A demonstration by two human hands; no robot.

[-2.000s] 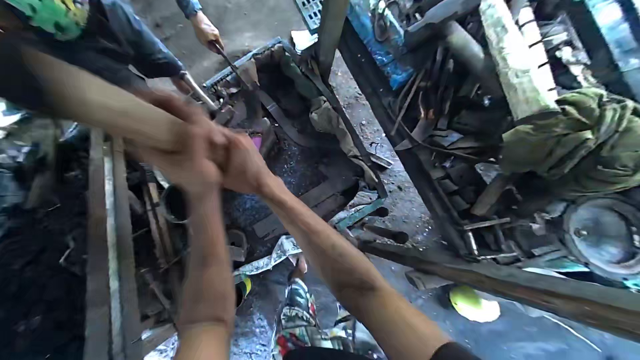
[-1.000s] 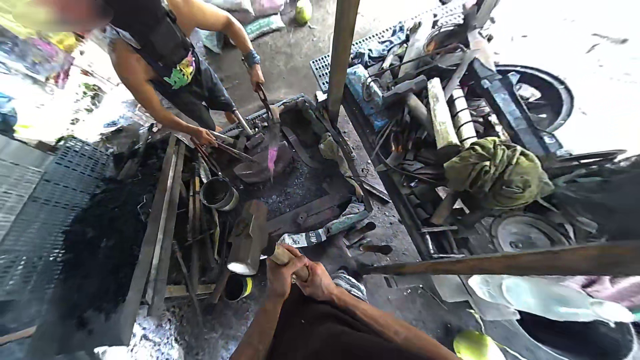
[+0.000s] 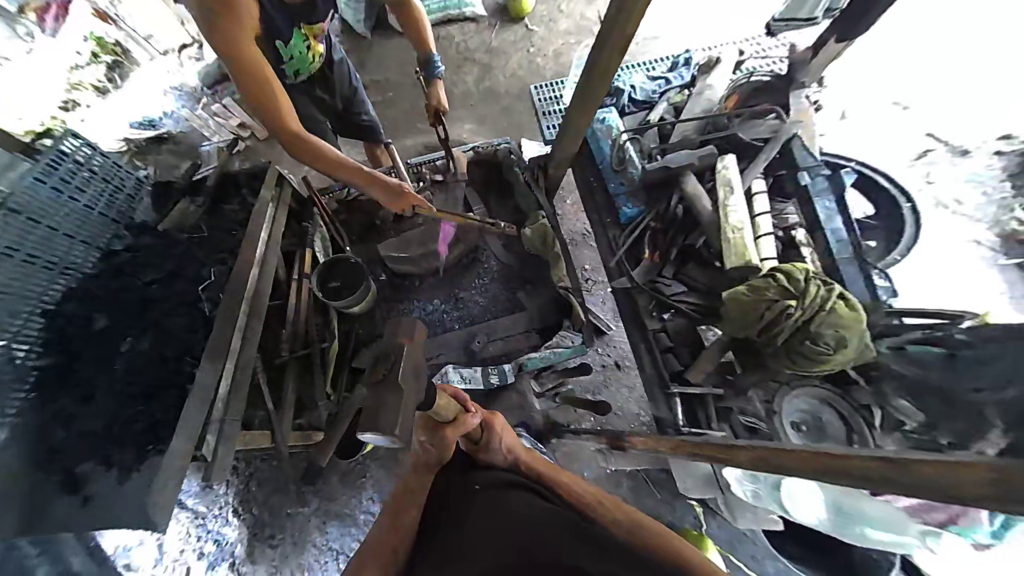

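Both of my hands hold the wooden handle of a sledgehammer (image 3: 394, 384) at the lower middle. My left hand (image 3: 438, 432) wraps the handle close to the heavy steel head, and my right hand (image 3: 492, 438) grips it just beside. The hammer head is raised over the near side of the work pit. Across from me a co-worker holds tongs (image 3: 468, 218) in one hand and a second pair of tongs (image 3: 445, 140) in the other. Between them a pink-glowing piece of metal (image 3: 446, 240) lies at a dark anvil block (image 3: 416, 246).
A metal pot (image 3: 344, 284) stands left of the pit beside long wooden boards (image 3: 240, 320) and a charcoal heap (image 3: 120, 336). An upright post (image 3: 592, 88) rises at the pit's right corner. A wooden beam (image 3: 784, 458) crosses at lower right, below a scrap-laden bench with green cloth (image 3: 800, 320).
Two seconds ago my hands were blurred, with the handle raised to the upper left; since then they have come down near my body. The co-worker's tongs have shifted over the pit.
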